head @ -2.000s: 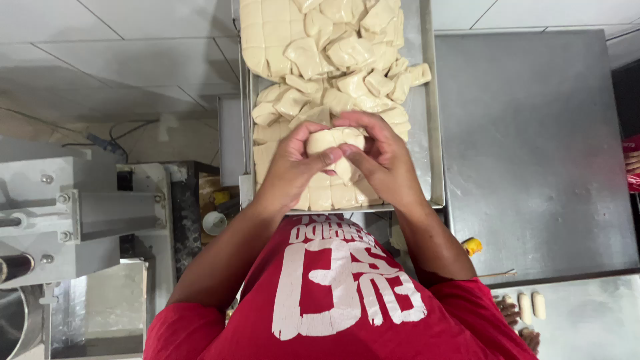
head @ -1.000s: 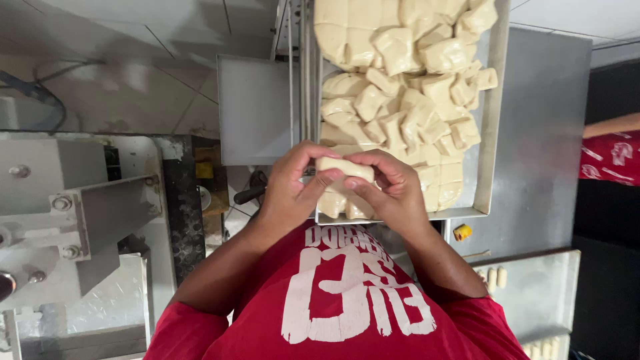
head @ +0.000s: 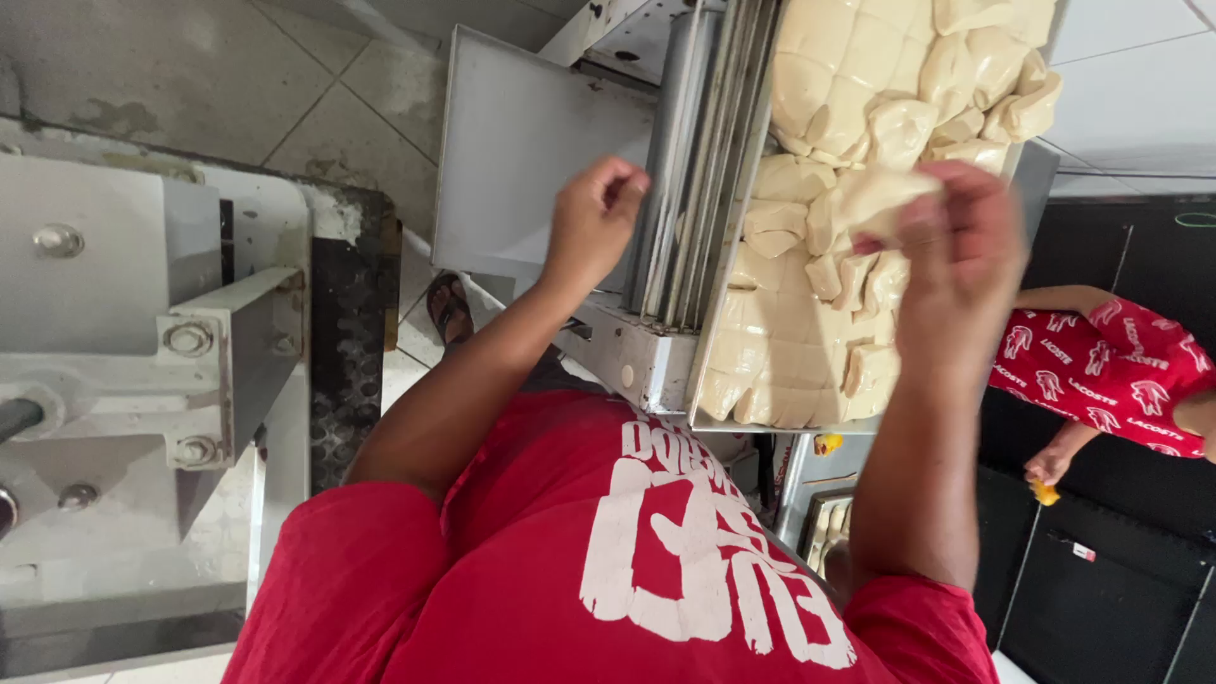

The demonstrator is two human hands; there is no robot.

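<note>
My right hand [head: 959, 237], blurred, is over the dough tray with a pale piece of dough [head: 879, 201] between its fingers. Beneath it, cut dough [head: 798, 332] lies in a metal tray [head: 698, 404], partly scored in squares and partly in loose chunks heaped up. My left hand [head: 603, 214] is raised to the left of the tray, beside the steel roller [head: 679, 142] of a machine. Its fingers are curled with thumb and fingertips close together; whether something small is between them cannot be seen.
A flat metal plate [head: 532, 161] juts out left of the roller. A grey bolted machine [head: 104, 313] fills the far left. At the right stands another person in a patterned red shirt [head: 1102, 366], a yellow item in hand. A smaller tray [head: 825, 532] with dough pieces is lower down.
My hands, together on one dough piece before, have parted: the left toward the roller, the right over the tray. The view has swung left, and more of the other person shows.
</note>
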